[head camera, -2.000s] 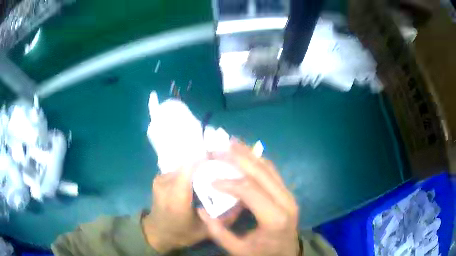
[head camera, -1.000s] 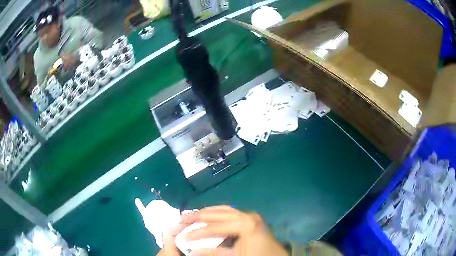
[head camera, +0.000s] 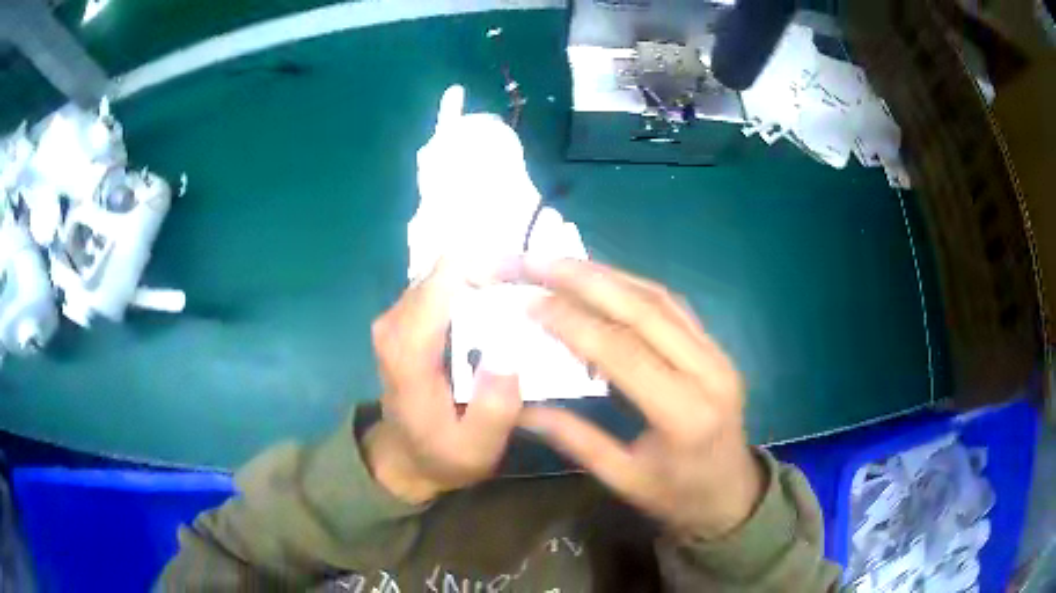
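Observation:
A white camera unit (head camera: 475, 174), overexposed, lies on the green bench in front of me, its antenna pointing away. At its near end is a flat white wall-mount plate (head camera: 527, 348) with a dark slot. My left hand (head camera: 440, 388) grips the near end from the left, thumb on the plate. My right hand (head camera: 660, 388) holds the plate from the right, fingers over its top. A thin black cable (head camera: 533, 225) shows beside the unit. The fingers hide part of the joint.
A screw feeder (head camera: 649, 99) stands at the back, with the black screwdriver (head camera: 750, 42) above it. White plates (head camera: 822, 104) lie beside it, near a carton (head camera: 984, 220). White units (head camera: 87, 220) are piled at left. Blue bins are at lower left (head camera: 116, 515) and lower right (head camera: 811, 475).
The view has tilted down again from the feeder and the person opposite, who is out of view. Both hands still hold the camera unit and plate, now seen squarely in front of me.

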